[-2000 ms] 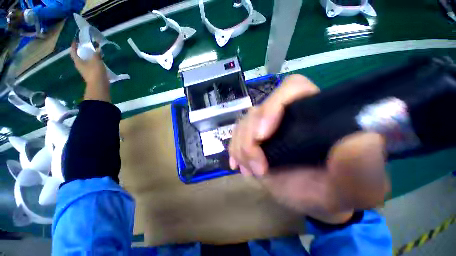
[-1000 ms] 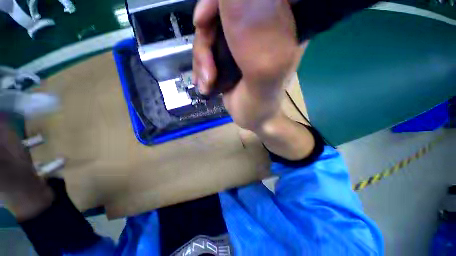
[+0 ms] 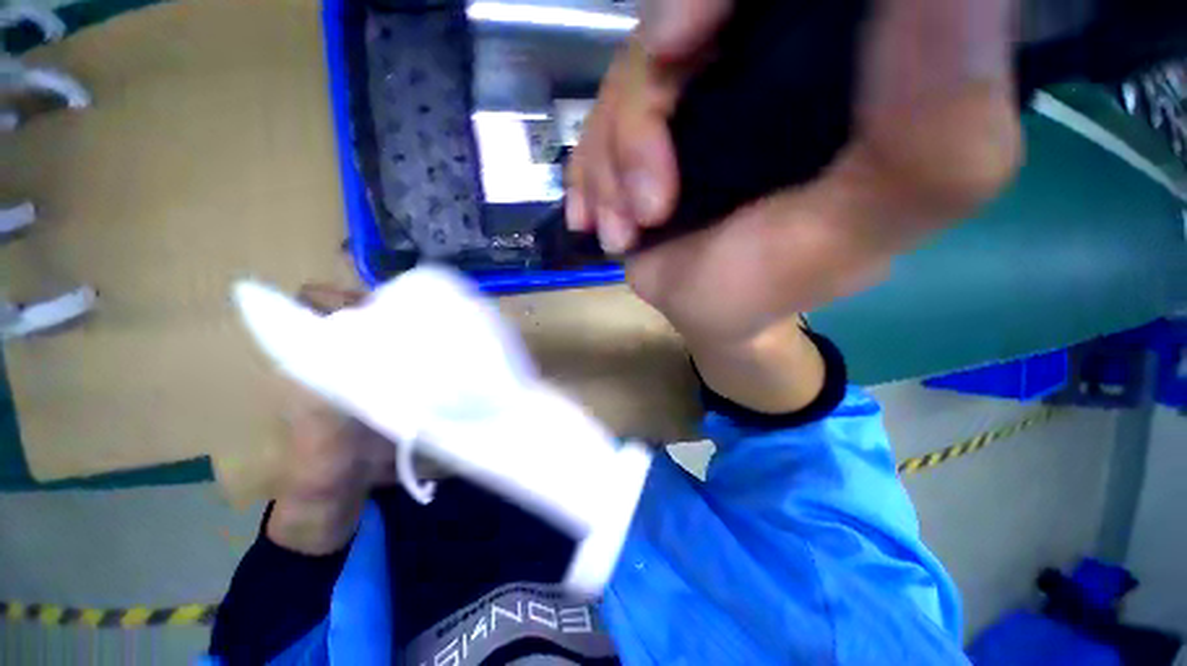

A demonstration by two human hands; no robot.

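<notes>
A white plastic housing [image 3: 449, 377], blurred, is held in front of my body, its pointed tip to the upper left and its other end low at my jacket. My left hand [image 3: 328, 442] is behind and beside it, closed on it, fingers partly hidden by it. A thin white loop hangs from its underside. My right hand [image 3: 742, 221] grips the black electric screwdriver [image 3: 781, 117] above and to the right, its nose pointing down-left over the blue tray [image 3: 349, 169]. The tool does not touch the housing.
The silver-grey metal feeder [image 3: 544, 65] stands in the tray on speckled dark foam [image 3: 423, 143]. Brown cardboard [image 3: 195, 195] lies under the tray. Small white curved parts [image 3: 50, 312] lie at the far left. Green surface, a blue bin [image 3: 1002, 377] and yellow-black floor tape are at the right.
My left hand has moved from the left edge to the middle, bringing the white housing in front of my body. The view has shifted, so the feeder is partly cut off at the top.
</notes>
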